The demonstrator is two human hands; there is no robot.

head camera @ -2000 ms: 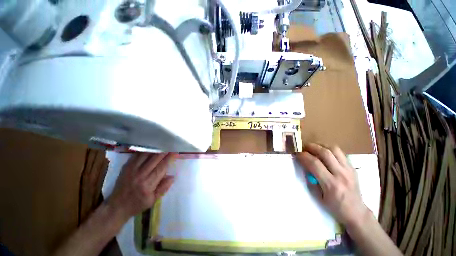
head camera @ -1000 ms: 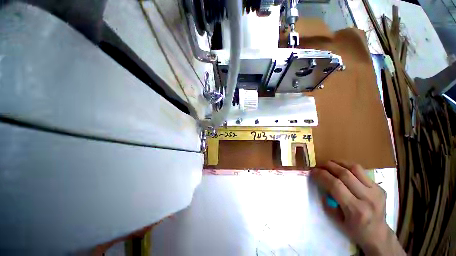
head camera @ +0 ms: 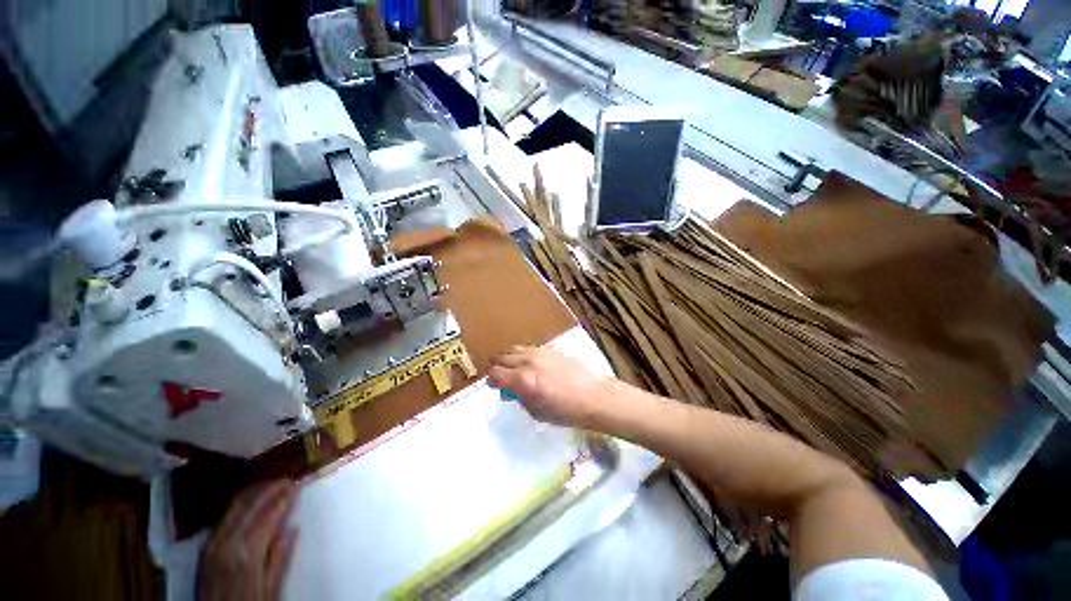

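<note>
The brown garment panel (head camera: 499, 282) lies flat under the white sewing machine head (head camera: 200, 376) and reaches out behind it. The yellow-edged clamp plate (head camera: 393, 378) rests over the panel's front edge. The white placement board (head camera: 411, 499) lies in front, with a red-marked top edge. My right hand (head camera: 546, 382) is at the panel's front right corner, fingers curled around a teal-handled tool (head camera: 505, 392), mostly hidden. My left hand (head camera: 249, 546) is blurred and cut by the bottom edge, at the board's left side; its fingers look flat.
A bundle of brown strips (head camera: 705, 329) lies right of the machine. A control screen (head camera: 638, 170) stands behind it. More brown panels (head camera: 904, 294) lie at the far right. A brown stack (head camera: 76, 534) is at lower left. Thread cones (head camera: 440, 21) stand at the back.
The view has swung right and back, so the screen and far panels now show. My left hand shows again at lower left. My right hand stays at the panel's corner with the teal tool.
</note>
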